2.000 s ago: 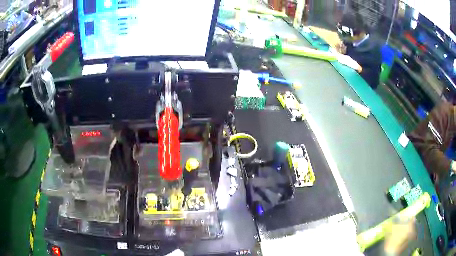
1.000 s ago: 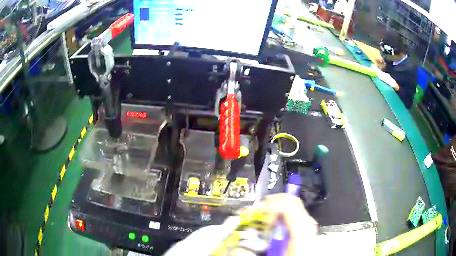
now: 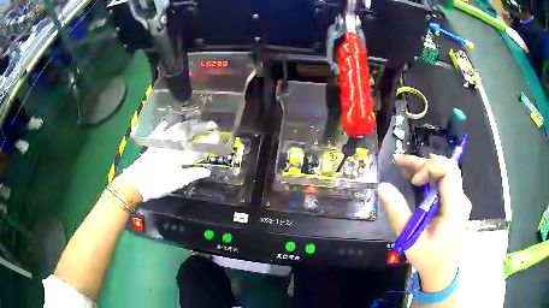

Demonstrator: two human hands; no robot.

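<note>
My left hand [image 3: 159, 165], in a white glove, is at the left bay of the test fixture [image 3: 180, 219]. Its fingers reach under the raised clear press plate [image 3: 238, 126] and hold the left end of a power supply board [image 3: 232, 157]. The fingertips are partly hidden by the plate. My right hand [image 3: 436, 204], bare with a blue wristband, holds a purple marker pen [image 3: 418, 222] beside the right bay. In that bay another board [image 3: 328, 165] lies under a clear plate, with the red clamp handle [image 3: 356, 87] hanging down above it.
Right of the fixture are a tape roll [image 3: 413, 102], a teal-capped item [image 3: 457, 118], a black pouch [image 3: 426, 139] and a white sheet [image 3: 487, 264]. Another board [image 3: 465, 67] lies near the conveyor [image 3: 511, 84]. A blue-yellow tool [image 3: 450, 35] is at the back right.
The view has shifted down and right, so the fixture sits higher. The gloved left hand has come in at the left bay with a board. The right hand and pen are now clear at the right.
</note>
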